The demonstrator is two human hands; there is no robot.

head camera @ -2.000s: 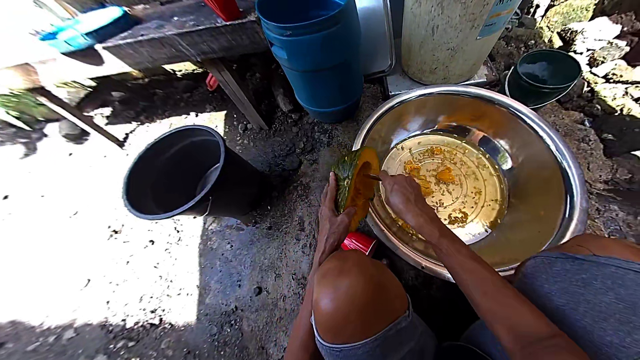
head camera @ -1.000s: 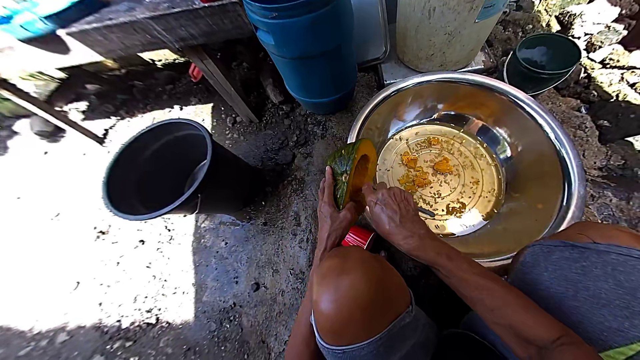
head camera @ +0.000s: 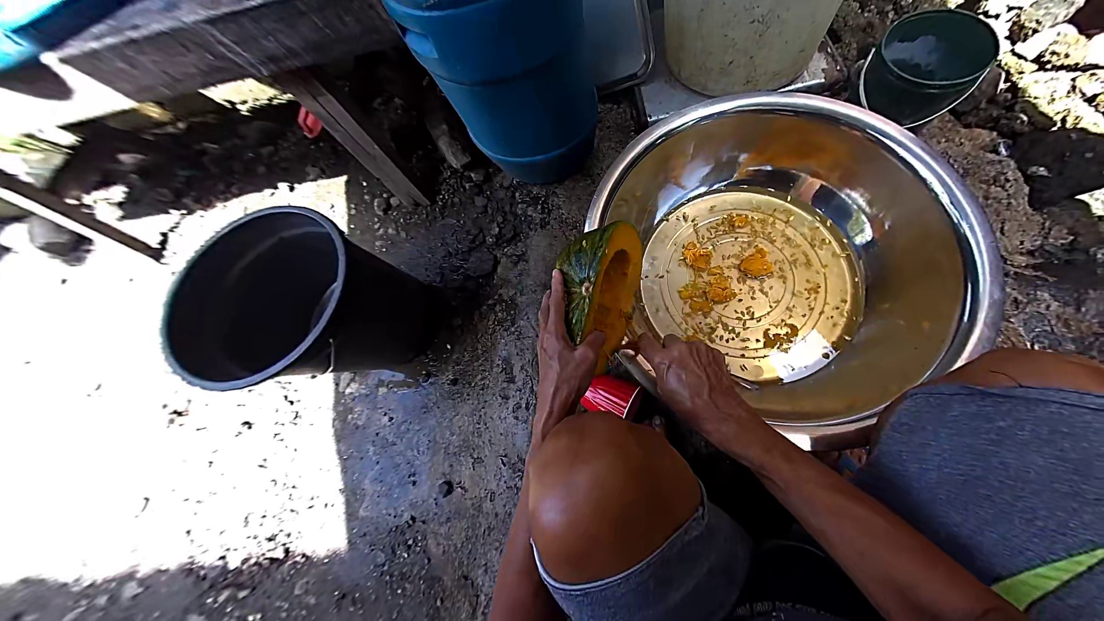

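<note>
My left hand (head camera: 565, 358) holds a halved green squash (head camera: 617, 285) at the left rim of a wide metal basin (head camera: 923, 302). The squash's hollow orange inside faces right, toward the basin. Close to the squash's lower edge, my right hand (head camera: 686, 371) is closed around a tool that is mostly hidden by the fingers, so its kind cannot be told. Clumps of orange squash pulp (head camera: 709, 289) and many seeds lie in the shallow liquid on the basin's bottom. A red container (head camera: 612, 397) is just below the squash, partly behind my knee.
A black bucket (head camera: 254, 297) stands on the ground at left. Beyond the basin are a blue plastic barrel (head camera: 526, 95), a pale plastic container (head camera: 746, 43) and a dark green pail (head camera: 936, 65). A wooden table (head camera: 233, 43) is at the upper left, its slanted leg near the barrel.
My right hand has moved from the squash's hollow, where it was two seconds ago, down to its lower edge. The left hand keeps hold of the squash.
</note>
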